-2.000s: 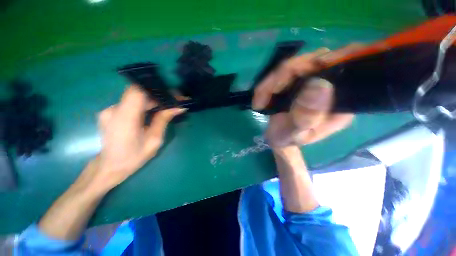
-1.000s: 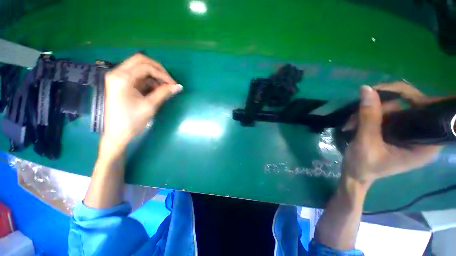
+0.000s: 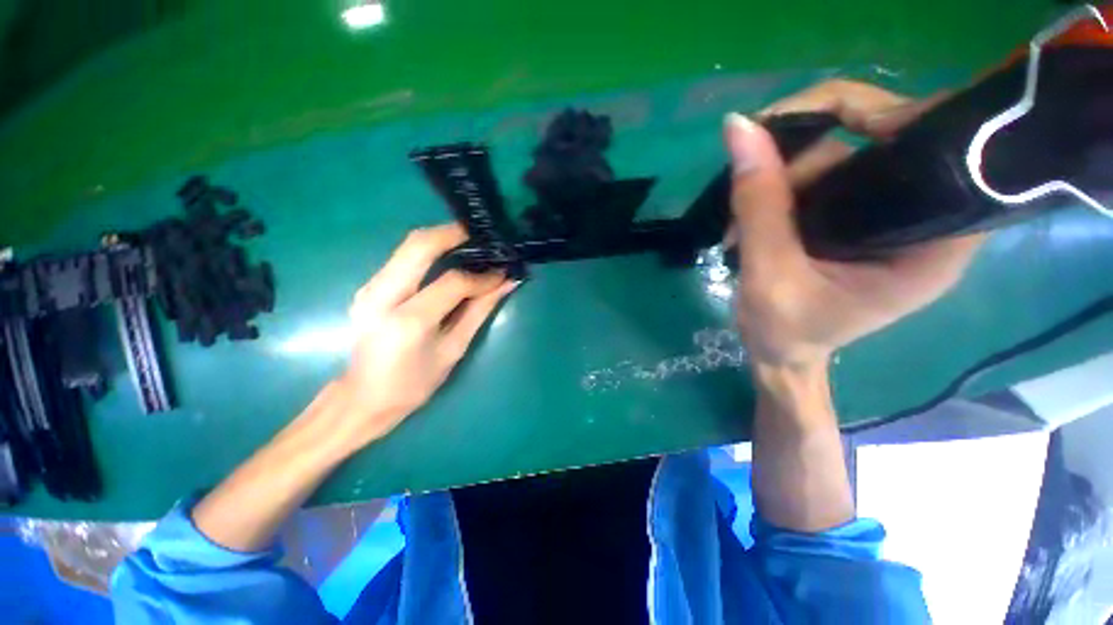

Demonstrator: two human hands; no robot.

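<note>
A black bracket assembly [image 3: 598,239] lies on the green bench in front of me, with one slotted arm [image 3: 470,189] standing up at its left end. My left hand [image 3: 421,320] pinches the assembly at the foot of that arm; the fingertips hide the joint. My right hand [image 3: 806,263] is wrapped around the black electric screwdriver [image 3: 909,171], which has a wire hanging loop and some orange-red at its back. The right fingers are also at the assembly's right end. The driver's bit is hidden.
A heap of small black blocks [image 3: 210,263] and a pile of long black parts [image 3: 73,287] lie at bench left. Another dark heap [image 3: 571,153] sits just behind the assembly. A black cord [image 3: 964,381] runs at right, near a white carton [image 3: 946,507].
My left hand moved from a spot near the long parts to the assembly and took hold. An upright slotted arm now stands at its left end. The view has shifted.
</note>
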